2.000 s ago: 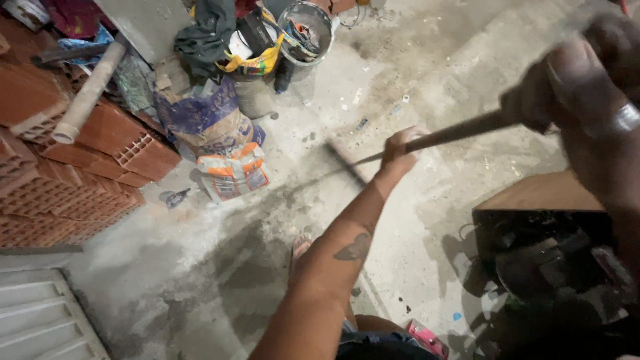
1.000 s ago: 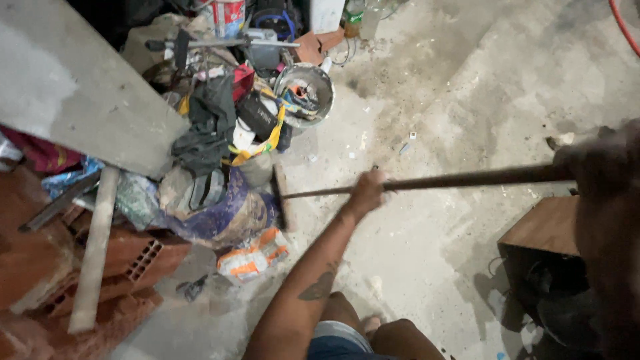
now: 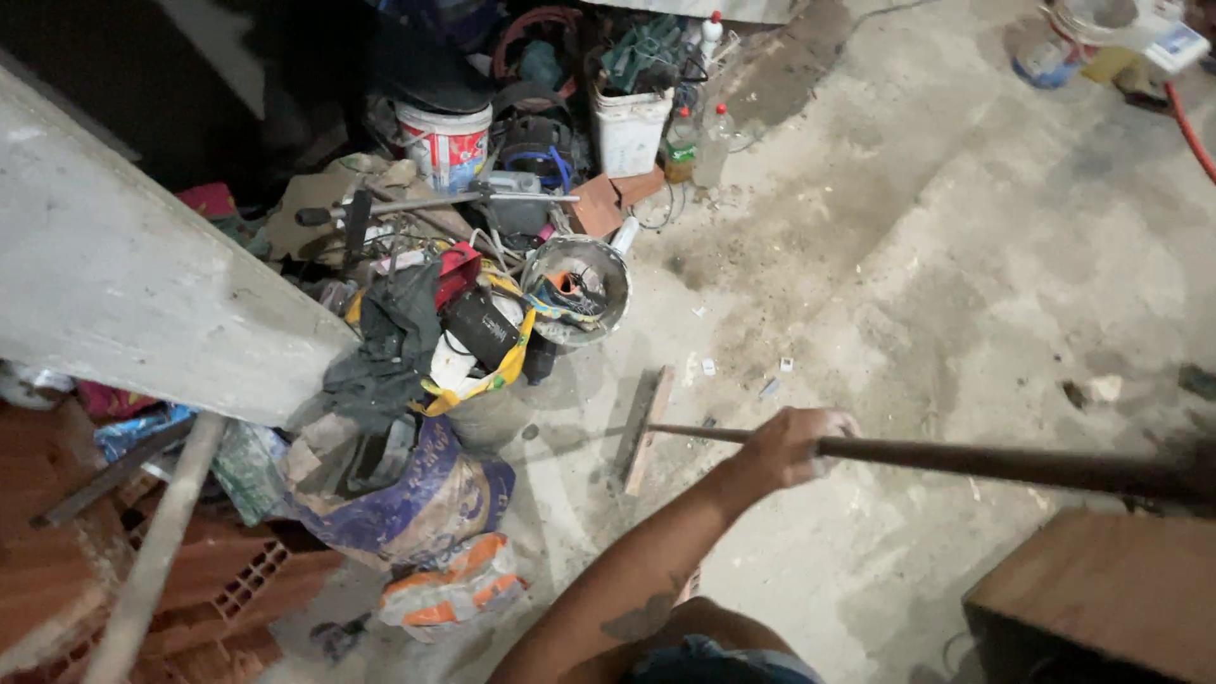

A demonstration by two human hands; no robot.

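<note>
My left hand [image 3: 796, 446] is closed around the middle of a long wooden handle [image 3: 969, 460], with the forearm rising from the bottom edge. At the handle's far end a narrow wooden crosspiece [image 3: 650, 429], like the head of a push broom or squeegee, rests on the concrete floor; its underside is hidden. The handle runs out at the right edge, where my right hand does not show. Several small light scraps, one of them a white piece [image 3: 708, 367], lie on the floor just beyond the crosspiece.
A round bucket [image 3: 619, 302] holding a shoe stands beside a heap of bags and cloth. Nearer are a purple sack [image 3: 408, 513] and an orange-and-white bag [image 3: 451, 584]. Hollow bricks [image 3: 180, 579] and a pale pole [image 3: 157, 560] are at left, a wooden box [image 3: 1102, 589] at lower right.
The crosspiece was against the purple sack one second ago and now lies clear of it, farther right. My right hand, visible at the right earlier, has left the view. The view has shifted.
</note>
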